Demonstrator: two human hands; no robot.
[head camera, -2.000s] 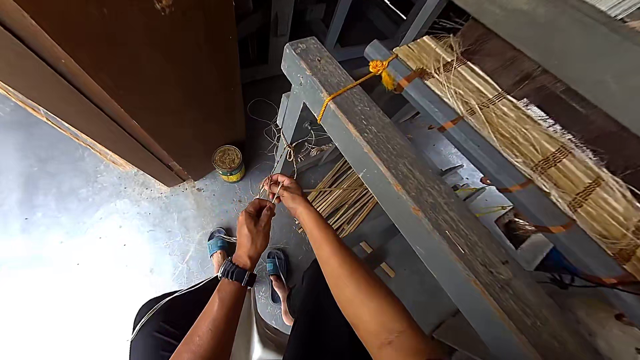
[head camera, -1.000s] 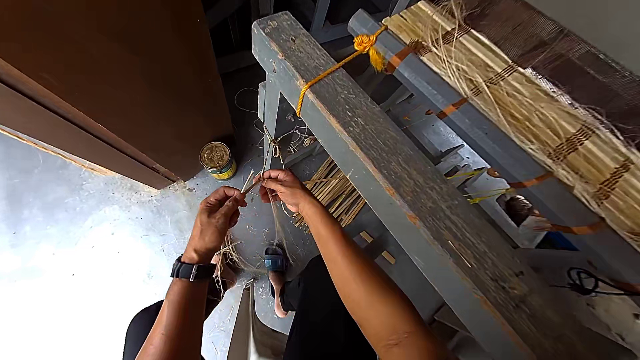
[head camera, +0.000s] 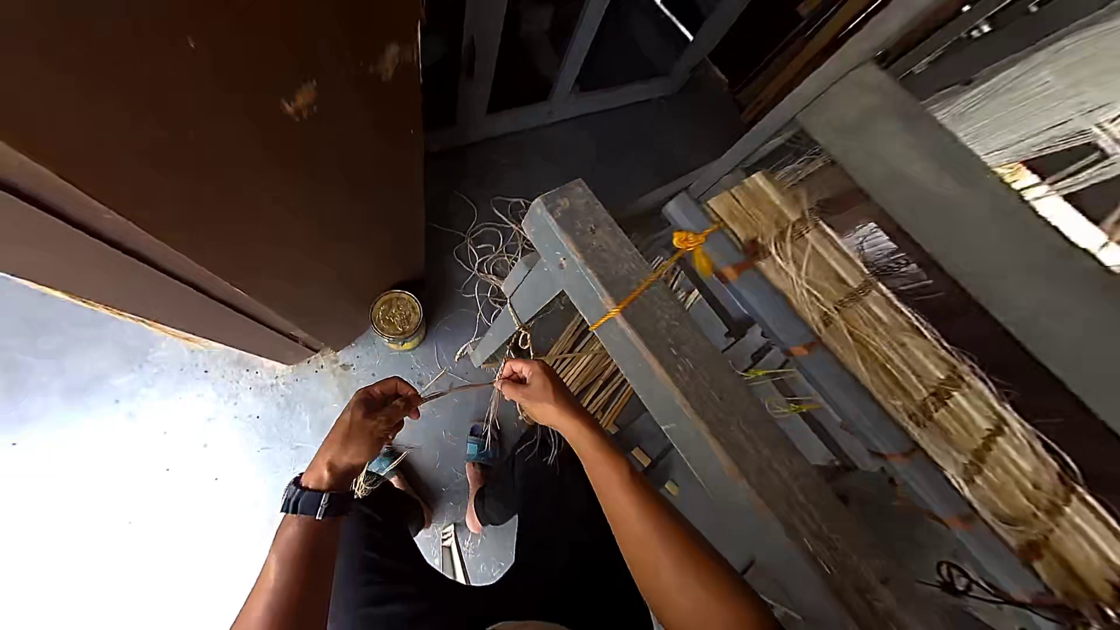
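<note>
A short length of plant fibre strands (head camera: 457, 390) runs between my two hands above the floor. My left hand (head camera: 376, 422), with a dark watch on the wrist, grips its left end, and loose pale fibres hang below that palm. Thumb and fingertips of my right hand (head camera: 532, 390) pinch the other end. Close behind the right hand, a knotted bundle of fibre cord (head camera: 522, 339) hangs beside the loom's wooden frame beam (head camera: 700, 385). Tangled fibres (head camera: 490, 254) lie beyond it.
An open tin can (head camera: 396, 317) stands on the floor by a brown cabinet (head camera: 210, 157). Split sticks (head camera: 591, 372) lie under the beam. Yellow cord (head camera: 647, 289) ties the beam to a grey roller (head camera: 814, 367), beside a roll of woven fibre (head camera: 910, 376). My sandalled feet are below.
My hands have moved apart, with the fibre strands now stretched between them. The view has shifted, showing more floor and framework beyond the beam.
</note>
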